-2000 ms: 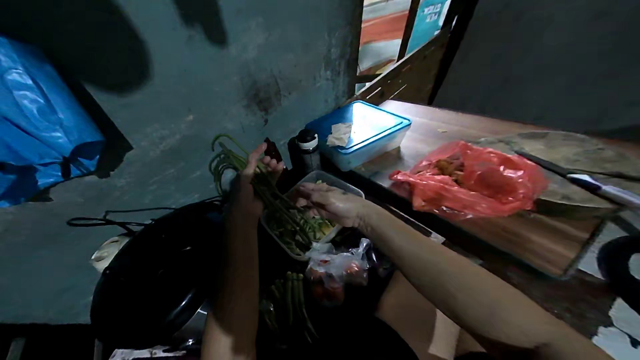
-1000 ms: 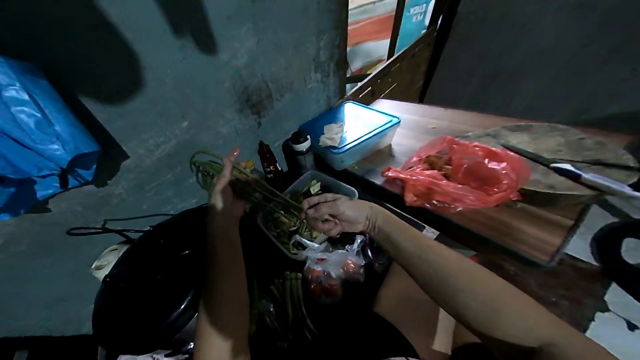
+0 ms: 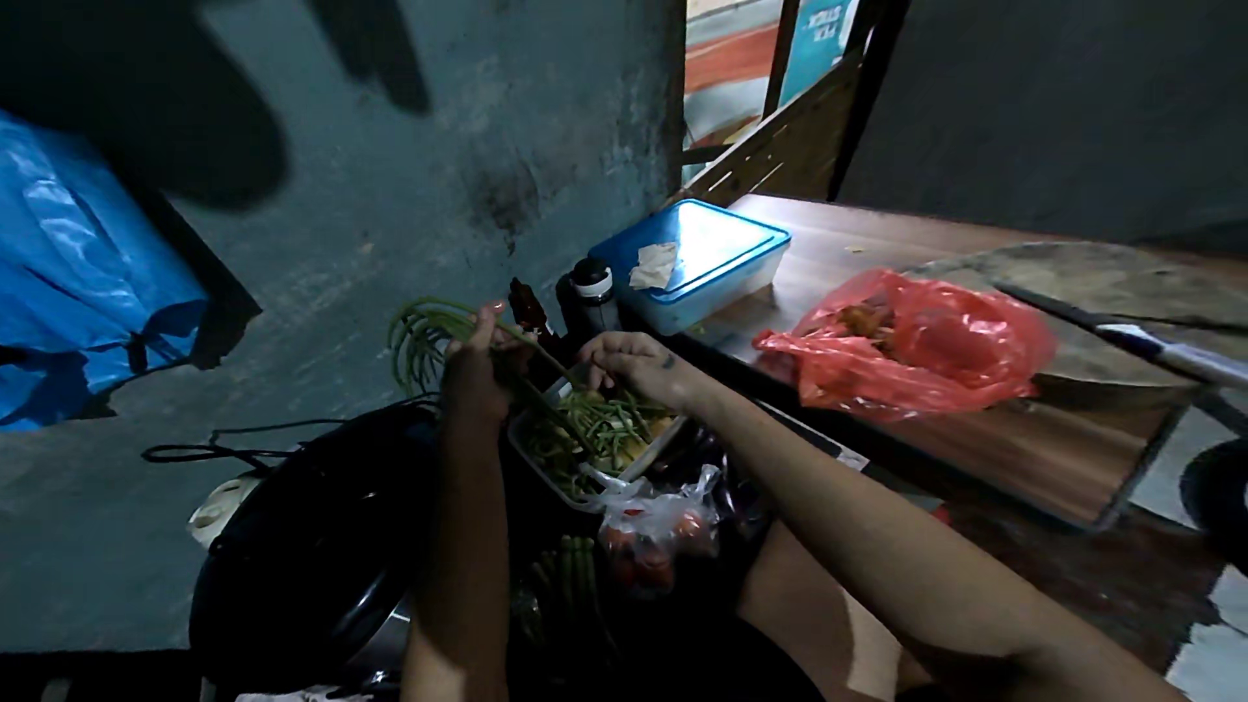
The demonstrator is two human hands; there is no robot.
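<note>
A bundle of long green beans [image 3: 424,336] is gripped in my left hand [image 3: 478,370], its looped ends sticking out to the left. My right hand [image 3: 639,369] is over the back edge of a plastic container [image 3: 522,444], fingers pinched near the beans' other ends; whether it holds a piece is unclear. Cut green pieces [image 3: 609,424] fill the container below both hands. Against its front edge rests a clear plastic bag of red vegetables [image 3: 648,541], perhaps tomatoes. More green pods [image 3: 575,575] lie in shadow in front.
A large black basin [image 3: 312,546] stands at left. Behind the hands are a dark bottle [image 3: 595,292] and a blue-lidded box [image 3: 707,258]. On the wooden table [image 3: 1053,458] at right lie a red plastic bag [image 3: 907,341], a round board [image 3: 1102,283] and a knife [image 3: 1121,331].
My right hand was lower and farther from the box a second ago, and has moved up. My left hand keeps hold of the bean bundle.
</note>
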